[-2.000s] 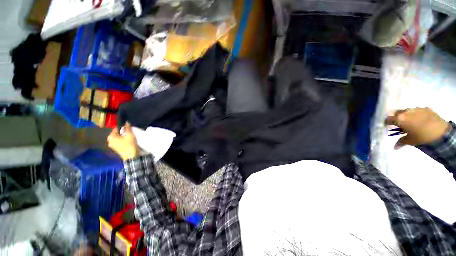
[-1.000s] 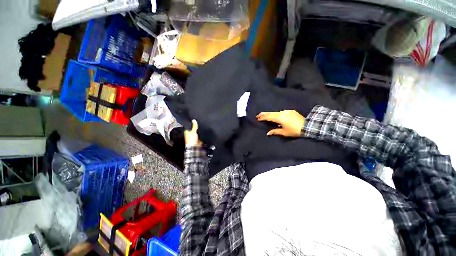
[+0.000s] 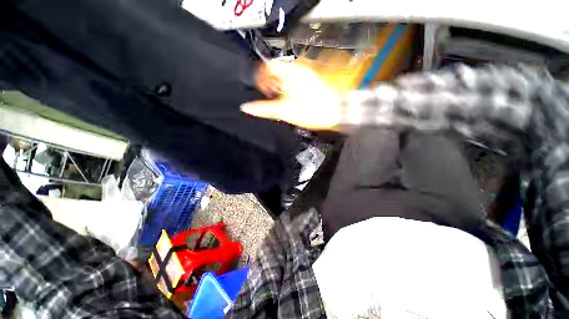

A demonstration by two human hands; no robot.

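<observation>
A dark navy-black garment point(image 3: 206, 93), with a round button showing, is lifted off the lap and stretches across the upper left. Its lower end hangs near the left knee. My right hand point(image 3: 296, 96) is blurred and bright, at the garment's right edge, with fingers apart; no tool shows in it. My left sleeve runs off the left edge, and my left hand is out of the picture.
Grey trousers point(image 3: 405, 180) show on my lap. A blue crate point(image 3: 171, 209), a red stool point(image 3: 215, 252) and a blue item point(image 3: 215, 293) are at lower left. A carton point(image 3: 399, 53) stands ahead below a white table point(image 3: 449, 14).
The garment has gone from my lap up to the left. My left hand has moved left out of view. My right hand has moved left and forward to the garment's edge.
</observation>
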